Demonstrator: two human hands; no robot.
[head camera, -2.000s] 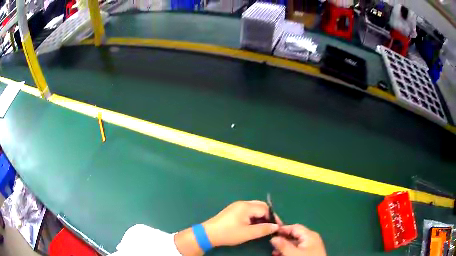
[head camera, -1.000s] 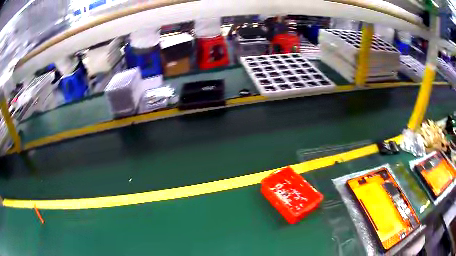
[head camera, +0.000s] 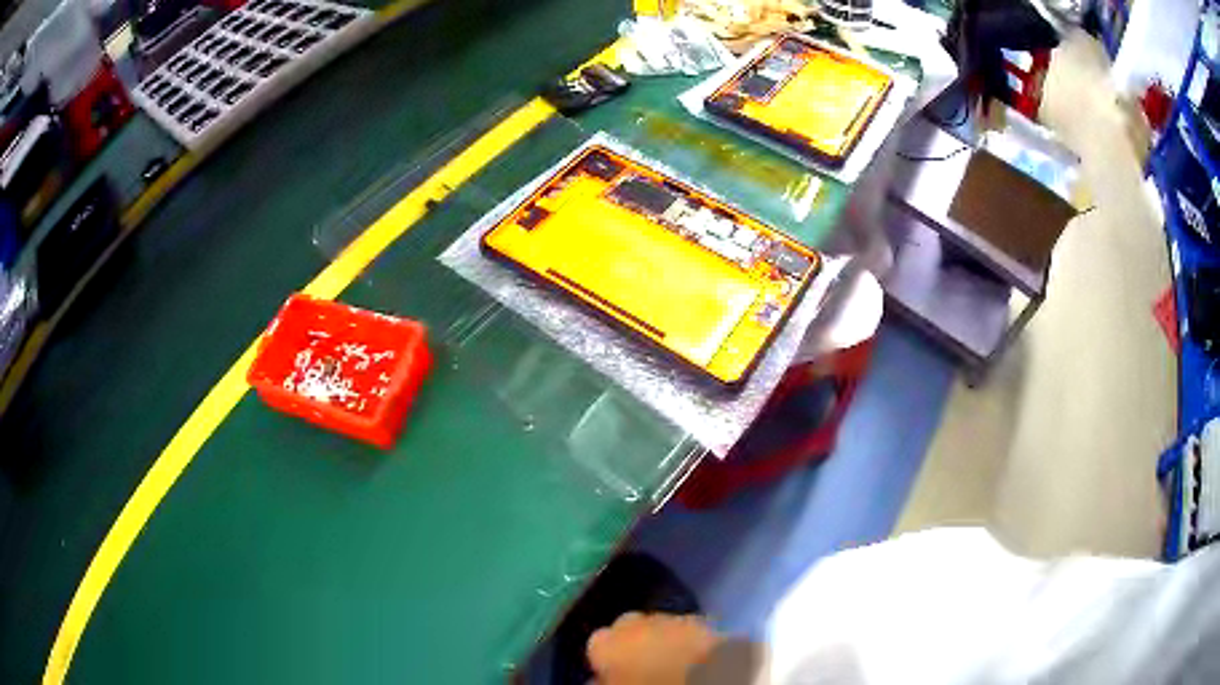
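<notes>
My right hand (head camera: 656, 648) is at the bottom edge, partly cut off, below a white sleeve coming from the right. Its fingers look curled over a dark rounded thing (head camera: 622, 596) beside the bench edge; whether it grips anything is unclear. My left hand is out of the picture. An orange-yellow tablet housing assembly (head camera: 629, 274) lies on a pale foam sheet (head camera: 716, 426) at the bench edge. A second tablet housing assembly (head camera: 809, 101) lies on its own sheet further back. The red parts bin (head camera: 388, 402) with small pale pieces stands to their left.
Clear plastic sheets (head camera: 609, 435) lie around the nearer foam sheet. A red stool (head camera: 789, 435) is partly under the bench. A metal trolley (head camera: 943, 288) holds an open cardboard carton (head camera: 1013, 208). Blue racks (head camera: 1197, 315) line the aisle at right. A white tray (head camera: 248, 67) is at upper left.
The view has swung right, bringing the tablet units, trolley and aisle in. Both hands held a thin dark tool together two seconds ago; now only my right hand shows, low down.
</notes>
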